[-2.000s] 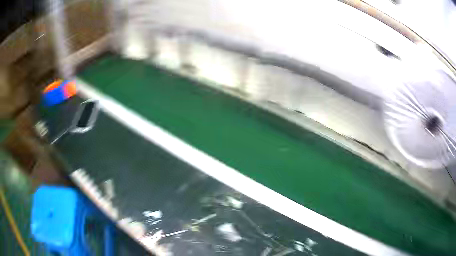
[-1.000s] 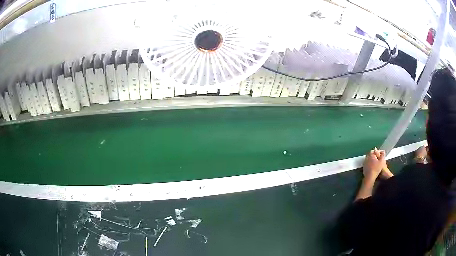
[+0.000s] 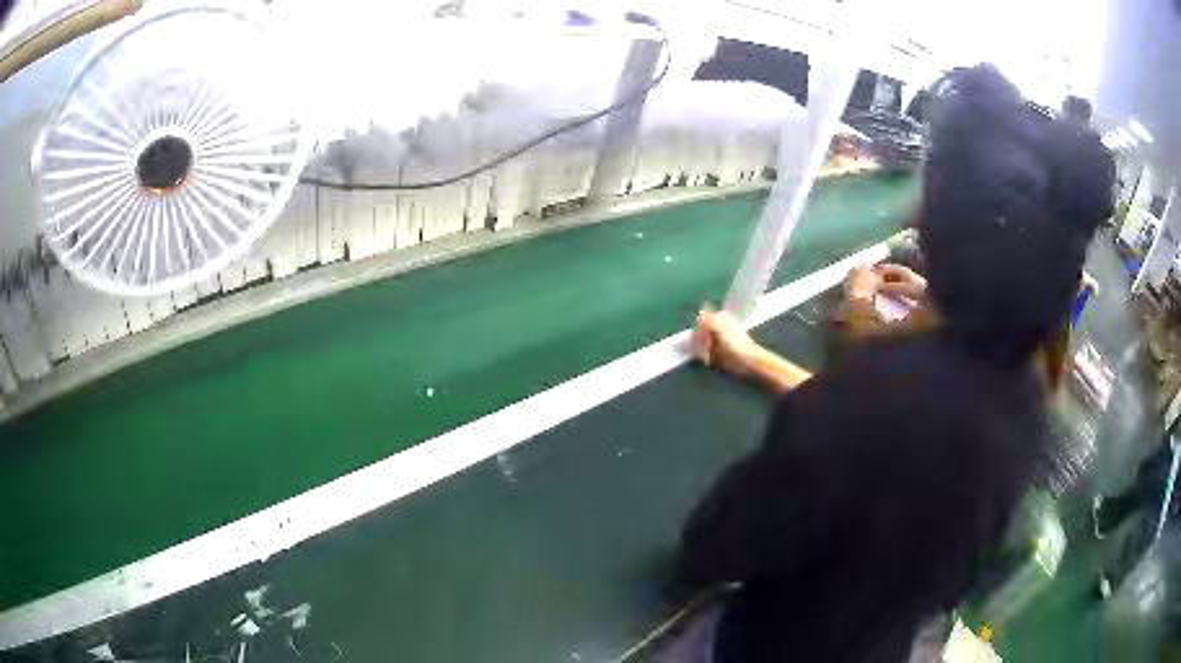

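Neither of my hands is in the picture. In front of me a long white rail [image 3: 479,453] runs between the green conveyor belt [image 3: 389,356] and the dark worktop [image 3: 518,557]. Whitish scraps [image 3: 266,615] lie on the worktop at the lower left. A round white fan guard [image 3: 123,214] with a dark centre shows at the upper left.
A person in dark clothes [image 3: 881,479] sits at the line on the right, one hand at the rail beside a slanting white post [image 3: 784,207]. Another person's hands [image 3: 881,292] show beyond. White slats [image 3: 376,233] stand behind the belt. A dark cable [image 3: 479,171] runs from the fan.
The view has swung right. The fan has shifted to the left of the picture, and the person in dark clothes shows more fully. That person's hands, together at the post before, now show one hand at the rail.
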